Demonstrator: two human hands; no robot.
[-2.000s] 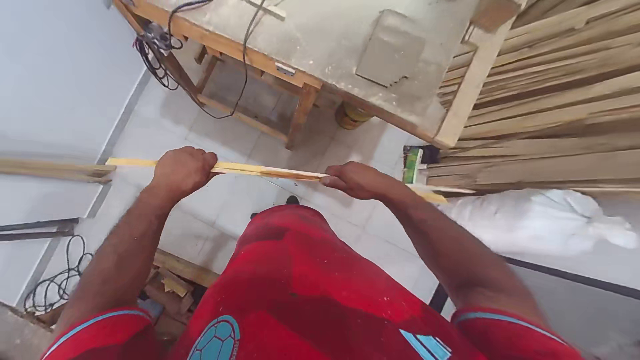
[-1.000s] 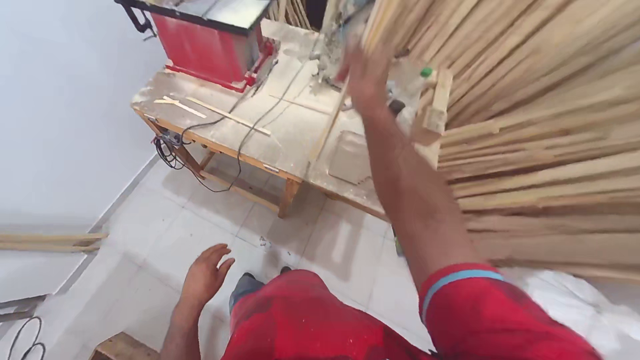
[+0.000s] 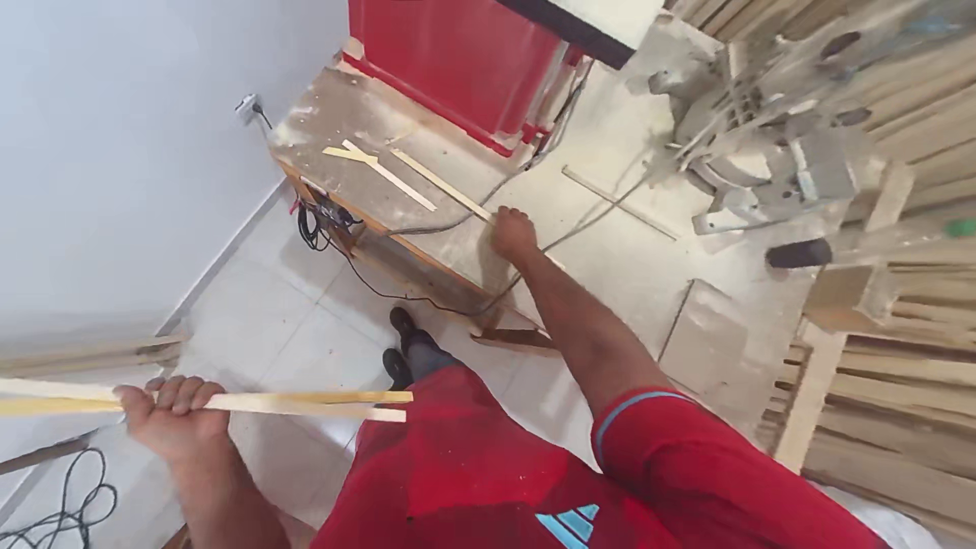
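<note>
Two or more thin wooden strips [image 3: 305, 404] cross the lower left, with my left hand [image 3: 179, 408] closed around them. At the workbench [image 3: 335, 107], my right hand [image 3: 515, 235] grips the near end of another thin wooden strip [image 3: 442, 185] that lies over the dusty top. Short light strips [image 3: 393, 179] rest crossed on the bench to the left of it. Farther right, a narrow stick [image 3: 619, 203] lies over a cable.
A red machine cabinet [image 3: 457, 61] stands at the back of the bench, and a dusty miter saw [image 3: 751, 160] at its right. Long boards [image 3: 907, 396] are stacked at the right. A black cable [image 3: 396, 296] hangs off the bench front; more cable [image 3: 69, 518] lies lower left.
My left hand, empty a second ago, now holds strips. My right hand has come from the saw area to the strip on the bench. The view has shifted toward the bench.
</note>
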